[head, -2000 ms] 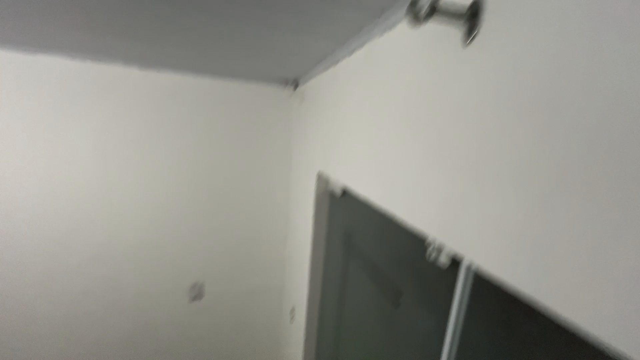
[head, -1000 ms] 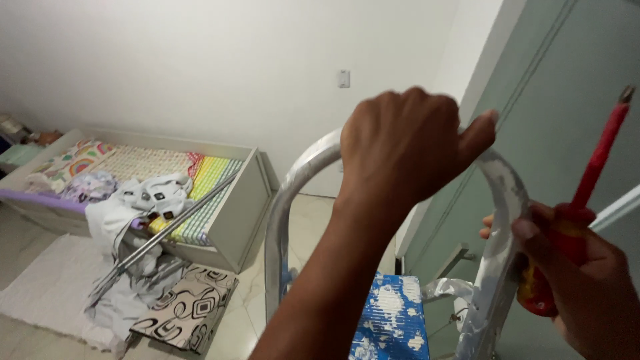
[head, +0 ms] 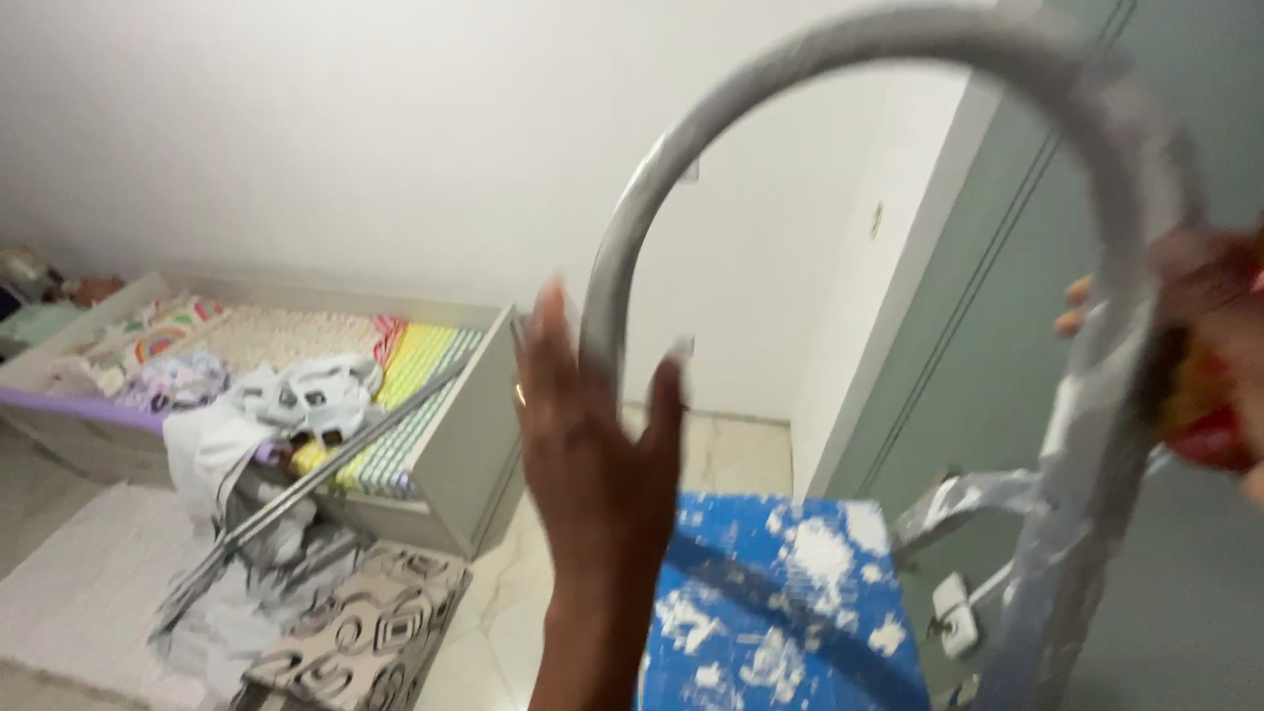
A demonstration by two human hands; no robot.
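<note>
The curved metal top rail of a stepladder [head: 839, 49] arches across the middle and right. My left hand [head: 602, 444] is at the rail's left side, fingers spread and blurred; whether it touches the tube cannot be told. At the right edge my right hand [head: 1220, 296] is around or against the rail's right side, with the red and yellow handle of a screwdriver [head: 1210, 425] in it; the shaft is out of view. Below the arch lies the ladder's blue step [head: 790, 592], spattered with white paint.
A child's bed [head: 464, 444] with colourful bedding stands at the left. Metal rods [head: 336, 464] and white-grey fabric [head: 212, 454] lean over its side. A patterned flat item [head: 375, 632] and a white rug [head: 109, 583] lie below. A grey-green glass panel [head: 948, 365] stands right.
My left hand has come off the top of the rail and moved down to its left side, fingers now spread. The right hand still holds the screwdriver.
</note>
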